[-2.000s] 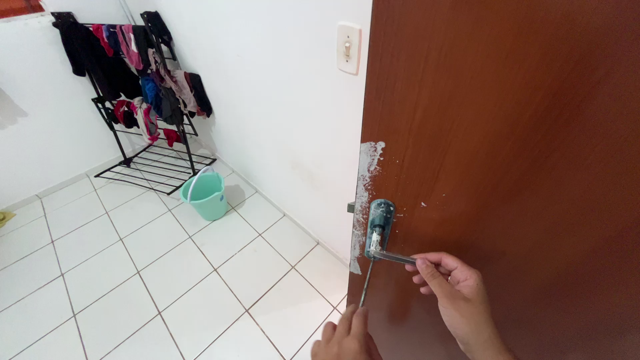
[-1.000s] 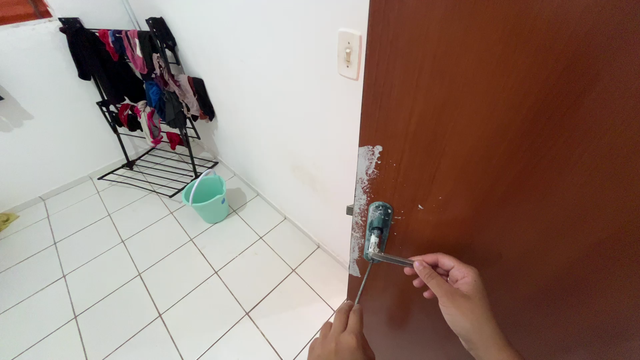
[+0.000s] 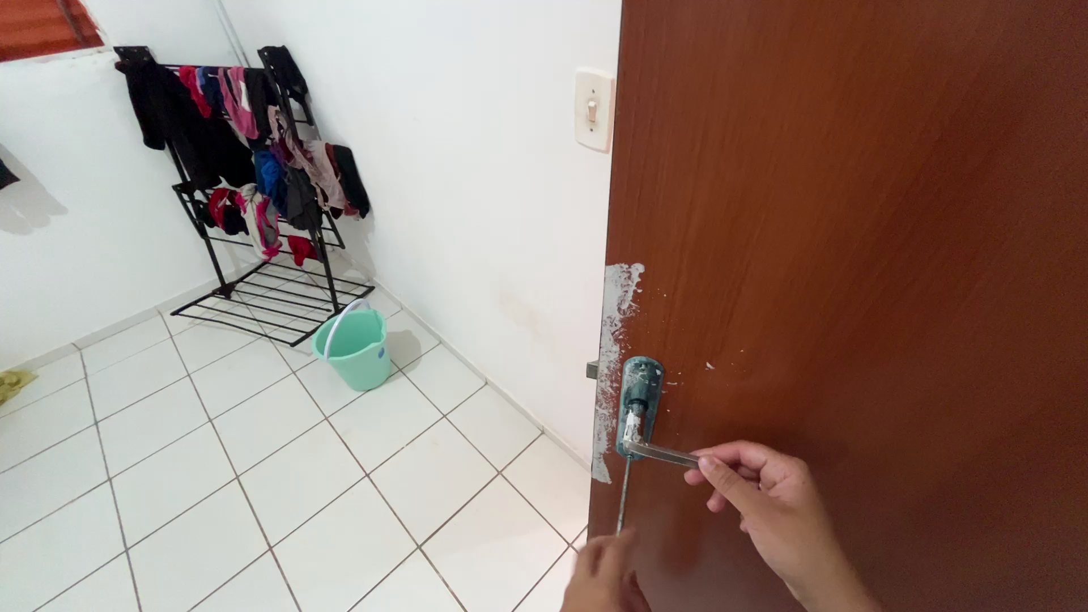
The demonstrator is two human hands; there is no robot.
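Observation:
On the brown wooden door (image 3: 816,212) is a worn door handle plate (image 3: 643,382) with paint flecks. My right hand (image 3: 756,493) pinches the free end of the metal lever handle (image 3: 667,455), which points right from the plate. Below, my left hand (image 3: 602,578) holds a thin metal shaft, seemingly a screwdriver (image 3: 624,497), whose tip meets the underside of the plate's lower end. The tool's grip is hidden in my fingers. A latch bolt (image 3: 592,370) sticks out from the door's edge, beside a strip of whitish paint (image 3: 614,323).
A light switch (image 3: 594,110) is on the white wall (image 3: 476,170) left of the door. A black drying rack (image 3: 331,272) hung with clothes stands in the corner, a mint-green bucket (image 3: 361,361) beside it on the tiled floor (image 3: 340,501). A yellowish cloth (image 3: 13,384) lies far left.
My left hand has shifted its fingers a little around the thin tool, which stands more upright than before. My right hand keeps hold of the lever in about the same place.

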